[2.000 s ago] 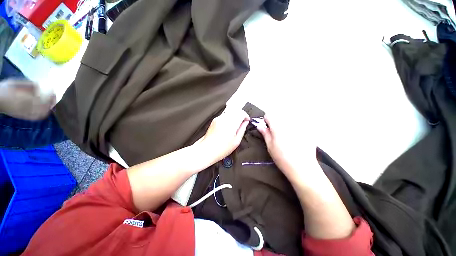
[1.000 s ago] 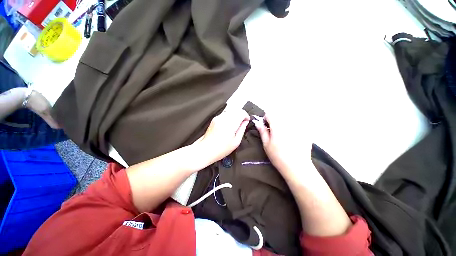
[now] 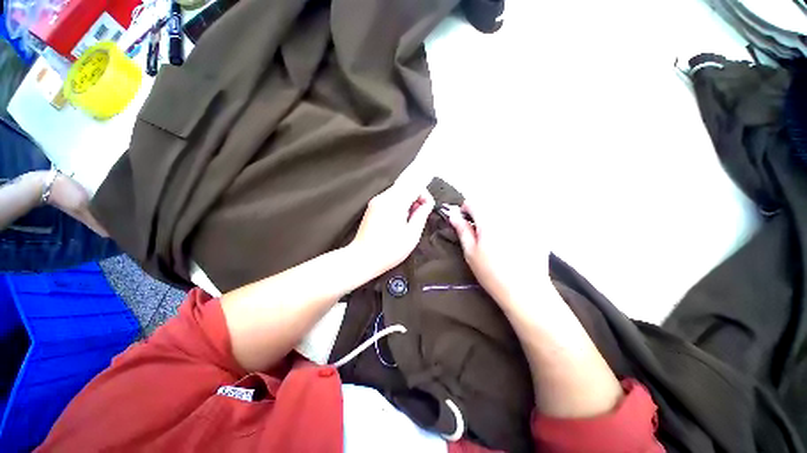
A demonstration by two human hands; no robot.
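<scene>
Dark brown trousers [image 3: 451,327] lie under my hands, partly in my lap. My left hand [image 3: 396,226] pinches the cloth near a small folded brown tab [image 3: 445,191]. My right hand [image 3: 478,239] is beside it, its fingertips closed around a tiny silvery thing at the cloth, mostly hidden by the fingers. A dark round button [image 3: 397,285] and a thin pale line at the pocket opening [image 3: 449,287] show below. A thick off-white drawstring [image 3: 370,345] hangs out, with a thin pale loop of thread [image 3: 379,341] beside it.
Other brown trousers with a flap [image 3: 292,150] lie left and at right [image 3: 734,292]. On the white table [image 3: 566,115] are yellow tape [image 3: 103,80], a red box [image 3: 80,26] and black markers [image 3: 175,35]. Another person's hand [image 3: 71,196] touches the left trousers. A blue crate [image 3: 66,336] stands below.
The other person's hand moved onto the left trousers' edge. My left fingers have shifted slightly at the cloth, and the button shows more clearly.
</scene>
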